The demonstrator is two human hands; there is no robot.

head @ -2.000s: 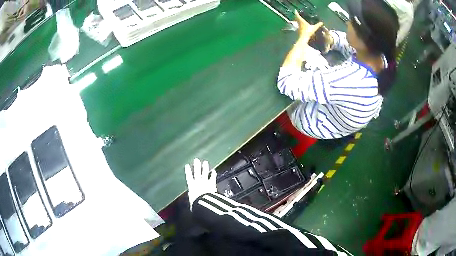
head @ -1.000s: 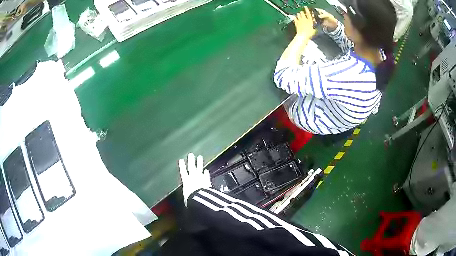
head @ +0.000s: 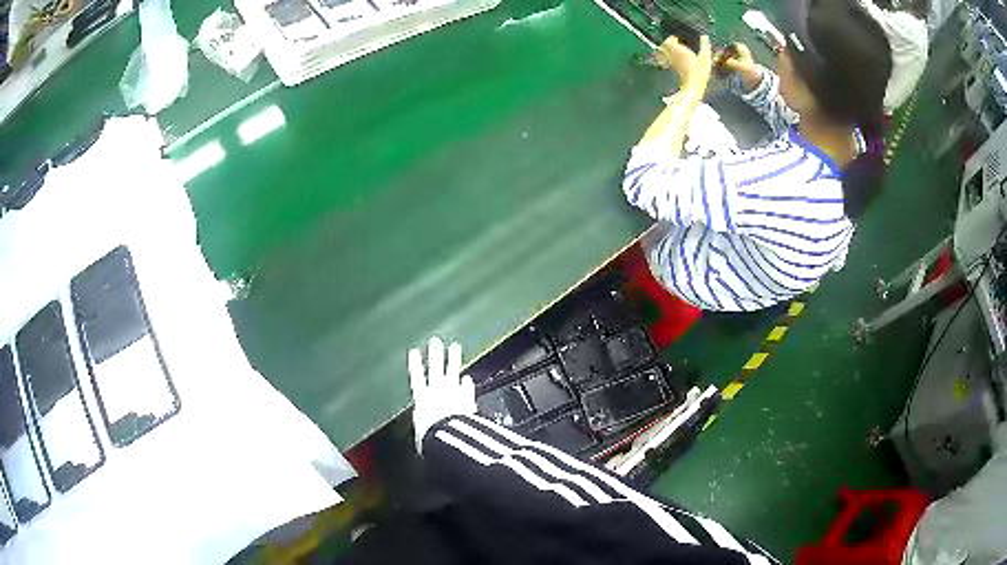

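Several phone middle frames [head: 124,344] with dark rims lie side by side on a white, wrinkled interleaving sheet [head: 248,430] at the left. My right hand [head: 442,386], white and glaring, is at the near edge of the green bench, to the right of the sheet and apart from it. Its fingers are spread and it holds nothing. The black sleeve with white stripes runs to the lower right. My left hand is not in view.
A black tray with parts [head: 585,381] sits low beside the green bench [head: 420,221]. A person in a striped top [head: 740,210] works across the bench's right end. White trays [head: 364,39] and clear plastic [head: 155,61] lie at the far side. A red stool [head: 867,528] stands lower right.
The view has shifted slightly. The other person's hands have moved near the far end of the bench. My right hand stays at the bench edge with fingers spread.
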